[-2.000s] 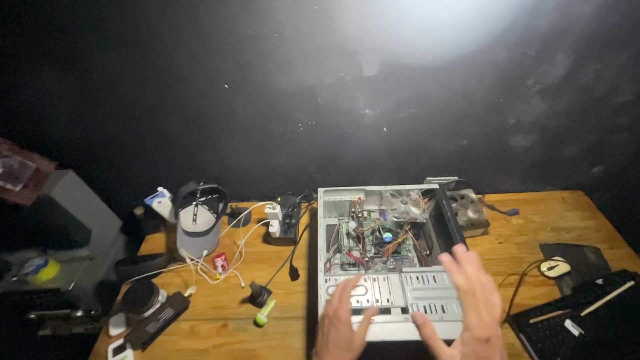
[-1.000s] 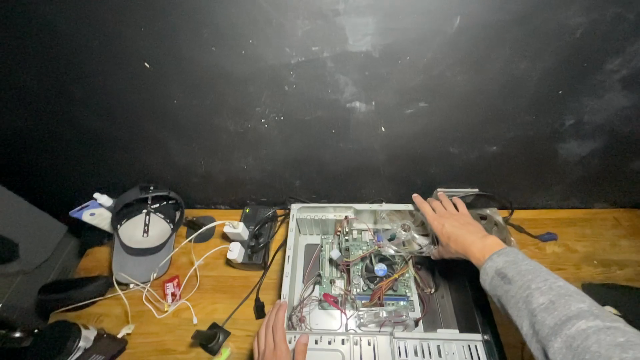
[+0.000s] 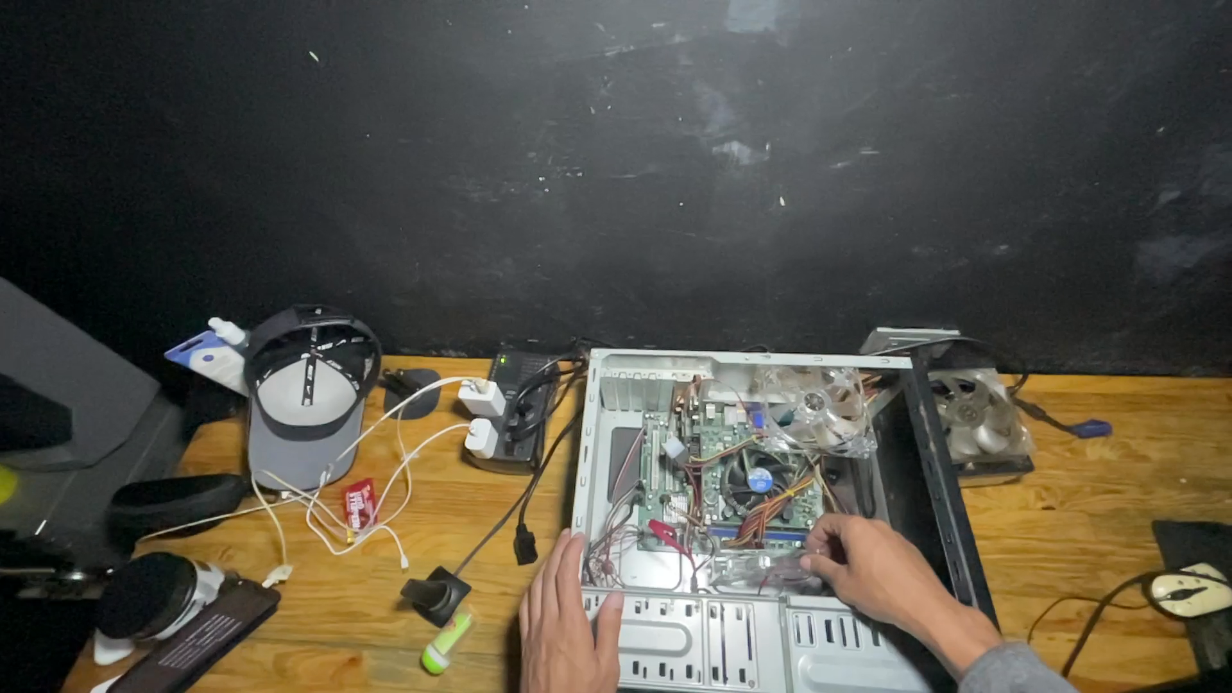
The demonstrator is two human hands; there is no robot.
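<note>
An opened desktop computer case lies on the wooden table, its green motherboard exposed. On the board sits a CPU cooler fan, with bundled wires beside it. A clear case fan is at the upper right inside. My left hand rests on the case's left edge near the drive cage, thumb and fingers apart. My right hand reaches into the case, its bent fingertips at a clear plastic part below the motherboard; whether they grip it cannot be seen.
Left of the case are a power strip with white chargers, tangled white cables, an upturned cap, a black plug and a green-capped tube. Another clear fan stands to the right, with a computer mouse nearer me.
My right hand has moved from the clear fan at the case's upper right down toward the front, inside the case. My left hand remains at the left edge. The view has shifted.
</note>
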